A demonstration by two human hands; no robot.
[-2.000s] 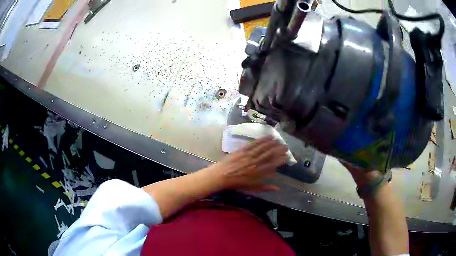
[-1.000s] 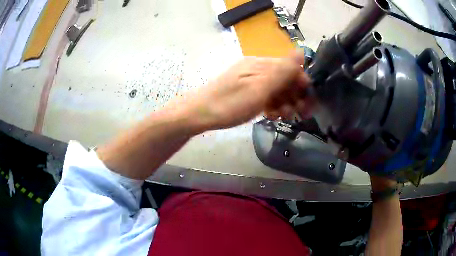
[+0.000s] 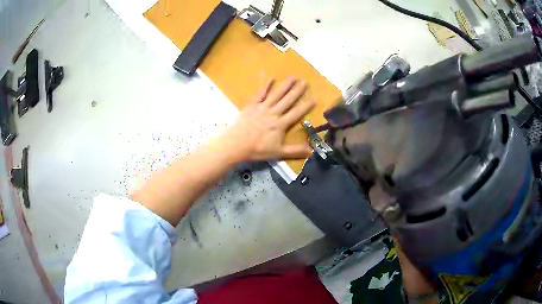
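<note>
My left hand (image 3: 273, 127) lies flat on the tan-orange template (image 3: 238, 65), fingers spread, near its lower end. White fabric plies (image 3: 285, 171) show under the template's edge. The straight knife cutter (image 3: 440, 172) stands at the right on its grey base plate (image 3: 333, 205). The small metal presser foot (image 3: 318, 142) is at the template's edge, just right of my left hand. A black bar weight (image 3: 205, 40) lies across the template, and a silver cloth clamp (image 3: 270, 27) sits on its far edge. My right hand is mostly hidden behind the cutter; only the wrist area (image 3: 413, 270) shows.
Dark spare clamps (image 3: 28, 83) lie at the left, with another (image 3: 22, 177) nearer by the pinkish measuring tape (image 3: 24, 231). A black power cord (image 3: 428, 18) runs behind the cutter. Scraps lie at the far right and on the floor below the table edge.
The white scrap seen under my left hand earlier is gone from there. My left hand has moved onto the template. The cutter has turned, and its base plate's edge is now at the template's end.
</note>
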